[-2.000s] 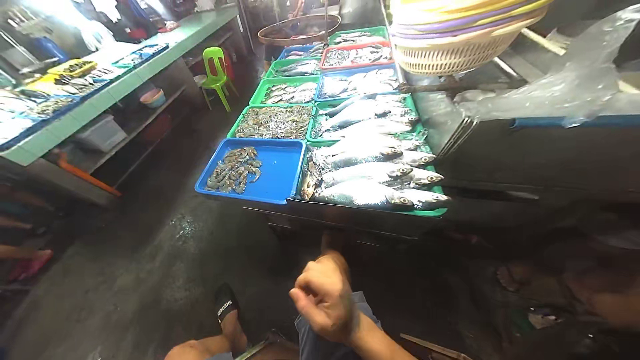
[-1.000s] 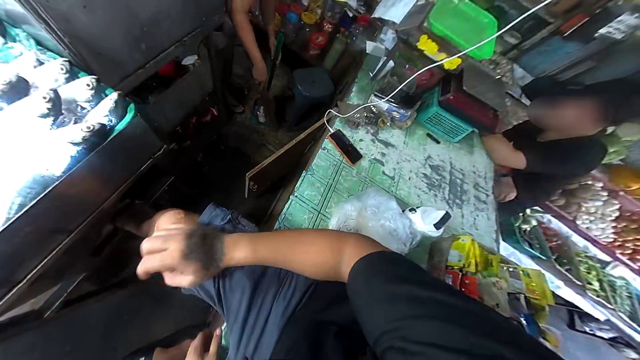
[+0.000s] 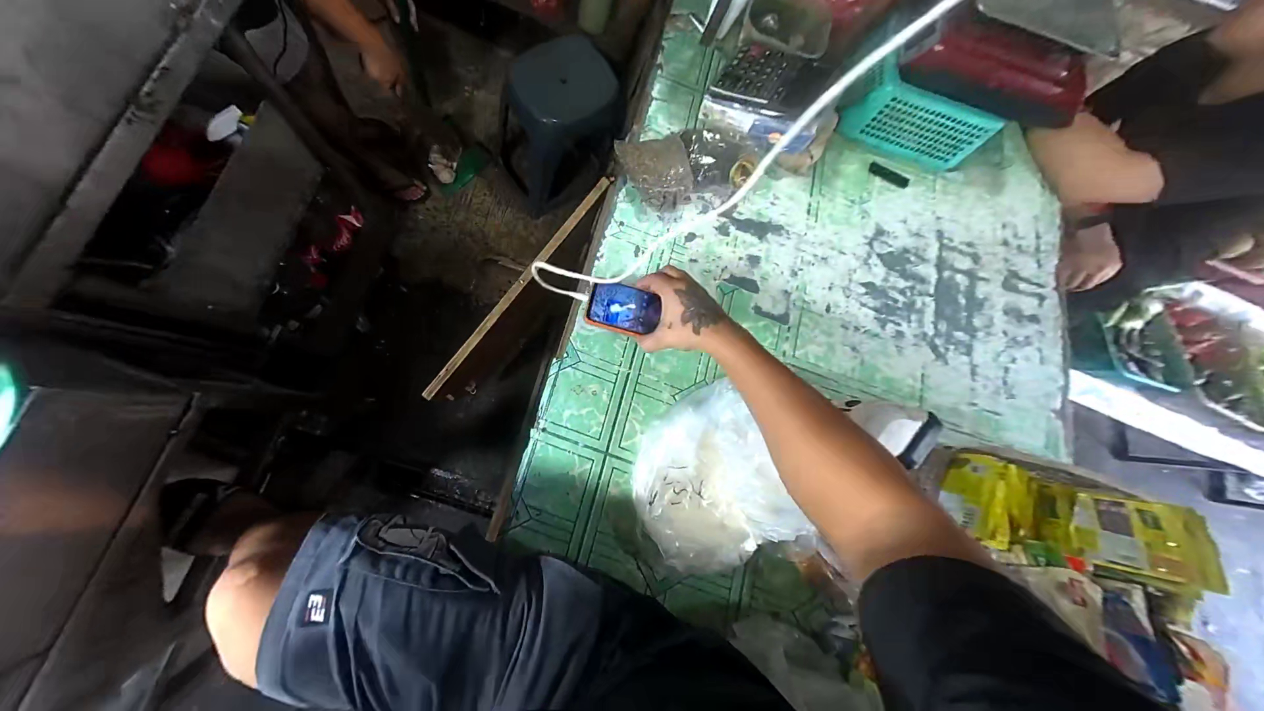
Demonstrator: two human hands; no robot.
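Note:
My right hand (image 3: 679, 311) is closed around a smartphone (image 3: 624, 308) in an orange-edged case, over the near left part of a green tiled table (image 3: 583, 444). The phone's screen is lit and faces up. A white cable (image 3: 736, 197) is plugged into its left end, loops, and runs up to the top right. My right forearm passes over a clear plastic bag (image 3: 691, 484) on the table. My left hand is out of view.
A teal basket (image 3: 923, 123), calculator (image 3: 760, 74) and small black object (image 3: 889, 175) are on the table. Yellow packets (image 3: 1136, 533) lie lower right. A person (image 3: 1136, 188) is at the right, another upper left. A stool (image 3: 563, 89) and wooden strip (image 3: 518, 286) are left of the table.
The view has swung from the fish trays to the table. My right hand, a second ago off the table near my lap, has moved onto it and taken hold of the phone that lay there.

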